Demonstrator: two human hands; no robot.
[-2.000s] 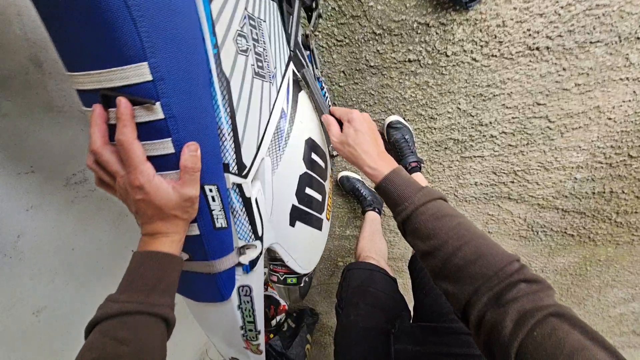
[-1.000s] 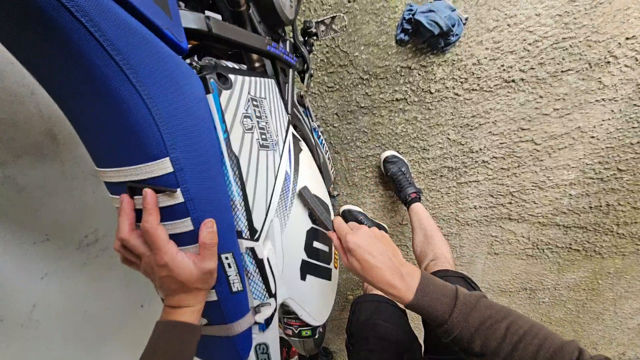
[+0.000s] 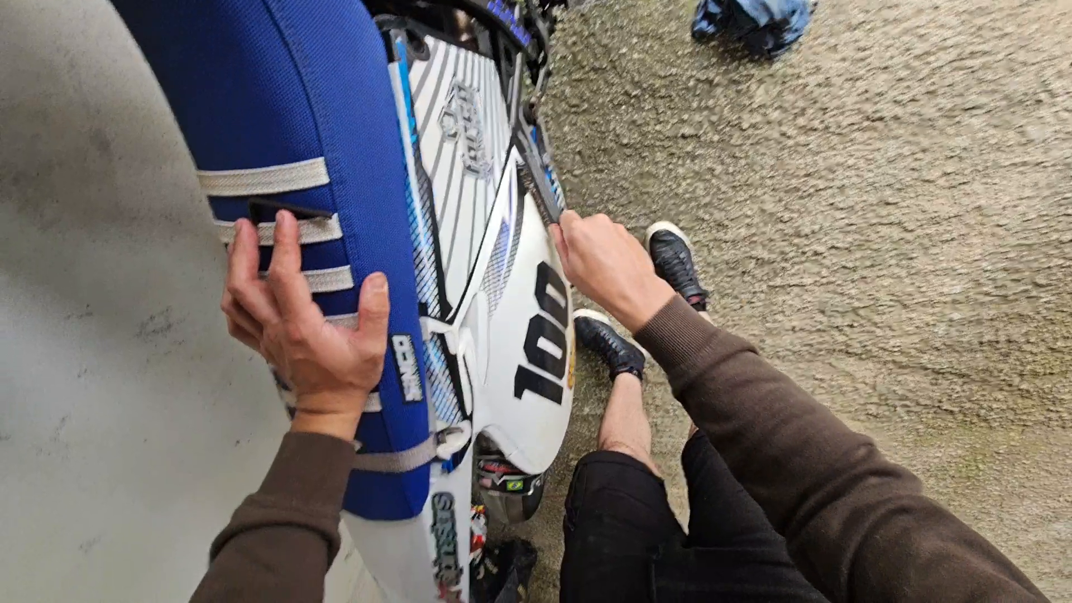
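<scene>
My left hand [image 3: 314, 322] rests spread on the blue ribbed seat [image 3: 360, 193] of a dirt bike, its fingertips beside a thin dark flat piece [image 3: 289, 209] lying across the pale ribs. Whether the fingers grip that piece is unclear. My right hand [image 3: 610, 264] is closed around the end of a dark, narrow tool [image 3: 543, 184], whose far part lies along the edge of the bike's white side panels. Under that hand is the white number plate panel [image 3: 528, 360], marked with a black number. The tool's held end is hidden in my fingers.
Rough concrete ground [image 3: 837, 209] lies to the right, with a crumpled blue cloth [image 3: 754, 23] at the top. My black shoes [image 3: 610, 343] stand close beside the bike. A strap [image 3: 394, 456] crosses the seat's rear, and a dark exhaust end [image 3: 511, 494] shows below the number panel.
The tool lay over the number panel one second ago and now lies along the panels' outer edge. My left hand stays on the seat by the dark piece. The view has shifted.
</scene>
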